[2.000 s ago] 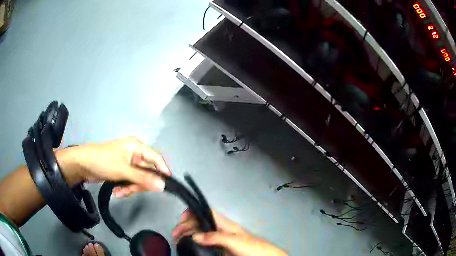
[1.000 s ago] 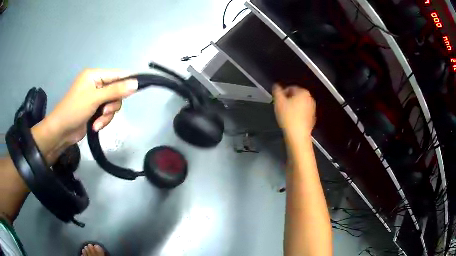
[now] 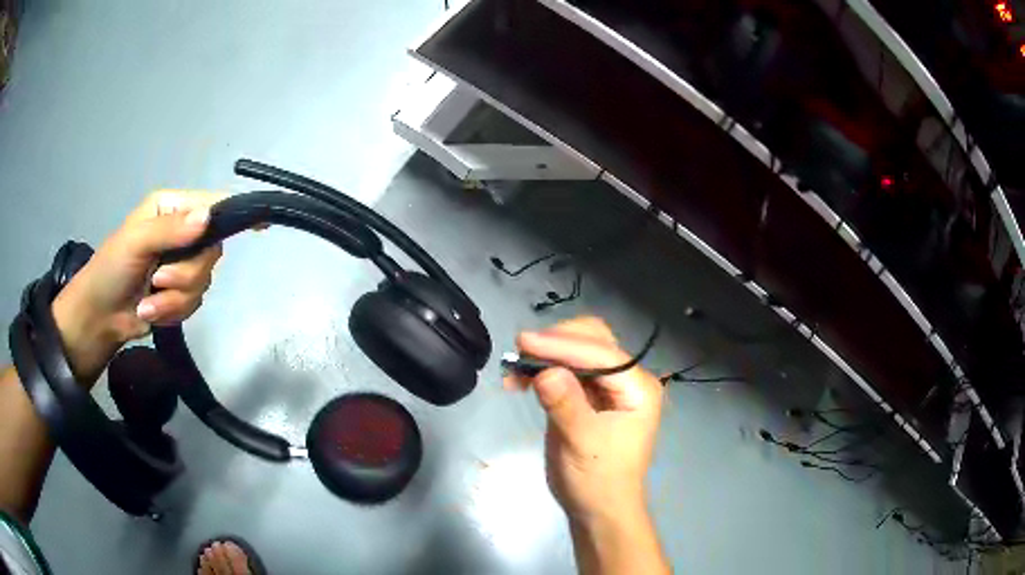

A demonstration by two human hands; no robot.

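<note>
A black headset (image 3: pixel 416 337) hangs open in mid-air. My left hand (image 3: pixel 146 270) grips its headband at the upper left. One ear cup (image 3: pixel 365 447) faces up with a dark red inner face. The mic boom (image 3: pixel 326 204) lies along the outside of the band. My right hand (image 3: pixel 596 416) pinches a black cable (image 3: pixel 613 368) just behind its metal plug (image 3: pixel 511 361). The plug is close to the right ear cup but apart from it. More headset bands (image 3: pixel 67 404) hang on my left forearm.
A dark rack (image 3: pixel 674 169) with pale shelf edges fills the right side. Black cables (image 3: pixel 809 444) dangle below its lowest shelf. Red digits (image 3: pixel 1004 14) glow at the top right. A foot (image 3: pixel 225 558) shows at the bottom left on the grey-blue floor (image 3: pixel 146 90).
My right hand has come back from the rack edge towards the headset and now shows a cable plug in its fingers. My left hand has moved slightly left and down with the headset.
</note>
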